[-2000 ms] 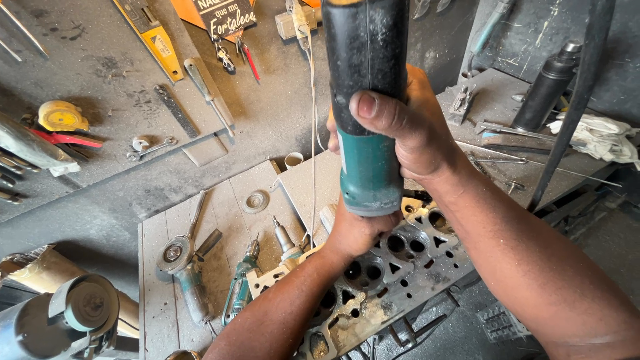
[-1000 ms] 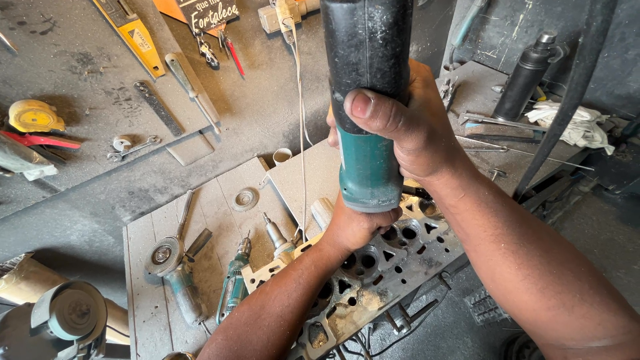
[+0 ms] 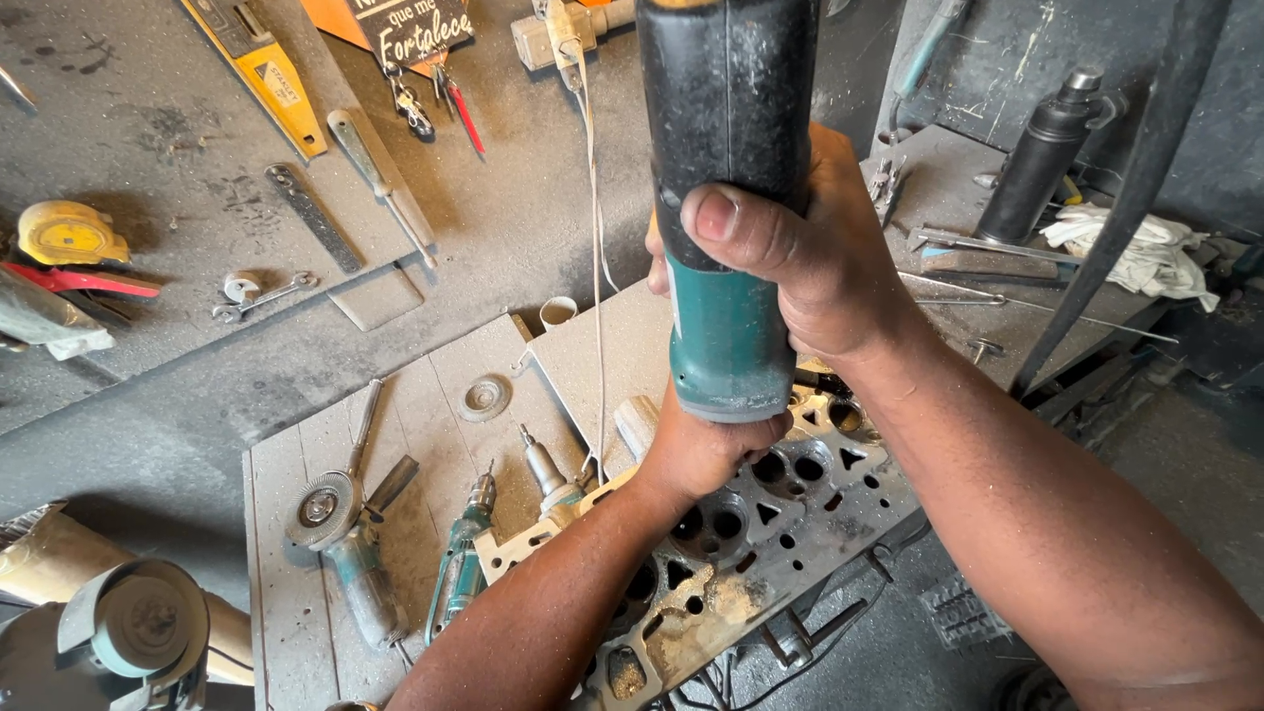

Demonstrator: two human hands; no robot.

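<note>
A black and teal handheld power tool stands near upright in the middle of the view, over a metal cylinder head. My right hand is wrapped around its body, the thumb lying across the black part. Below the tool's lower end, my left hand is closed near its front part; the tool body hides most of what those fingers hold. The working tip is out of sight. Ports, triangular openings and gold-coloured grit show on the cylinder head's face.
Left on the bench lie an angle grinder with a wire wheel, a teal drill and a second rotary tool. A bench grinder stands lower left. A black bottle and a white rag are at right, beside a hanging black hose.
Both hands keep their hold on the power tool, which stays over the cylinder head. The view has shifted slightly.
</note>
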